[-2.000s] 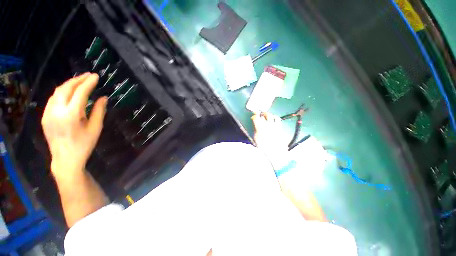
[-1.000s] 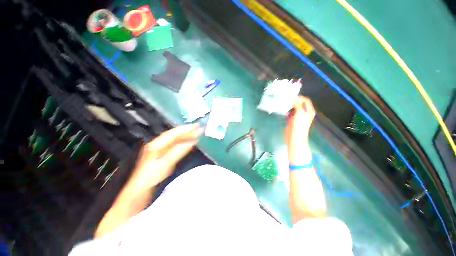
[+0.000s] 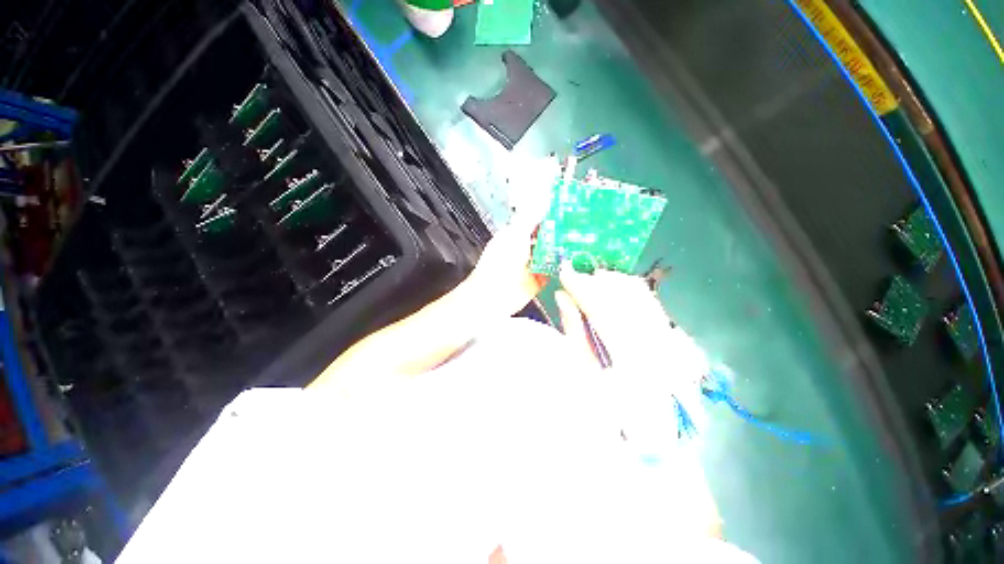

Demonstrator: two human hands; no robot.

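Note:
A green circuit board (image 3: 603,224) with pale dots is held up over the bench, its face towards me. My left hand (image 3: 515,248) grips its left edge. My right hand (image 3: 606,308) is at its lower edge, overexposed, with a short dark pen-like tool (image 3: 596,344) between the fingers. Whether the tool's tip touches the board cannot be told. The board and hands hide what lies under them.
A slotted black crate (image 3: 413,204) with boards on edge is at the left. A dark notched plate (image 3: 511,99), a blue-capped pen (image 3: 596,143) and a blue cord (image 3: 771,424) lie on the bench. A conveyor (image 3: 793,187) with boards (image 3: 897,308) runs at the right.
The view has swung. My left hand has come from the crate side onto a board. My right hand, earlier holding a board out by the conveyor, is now close to my left hand.

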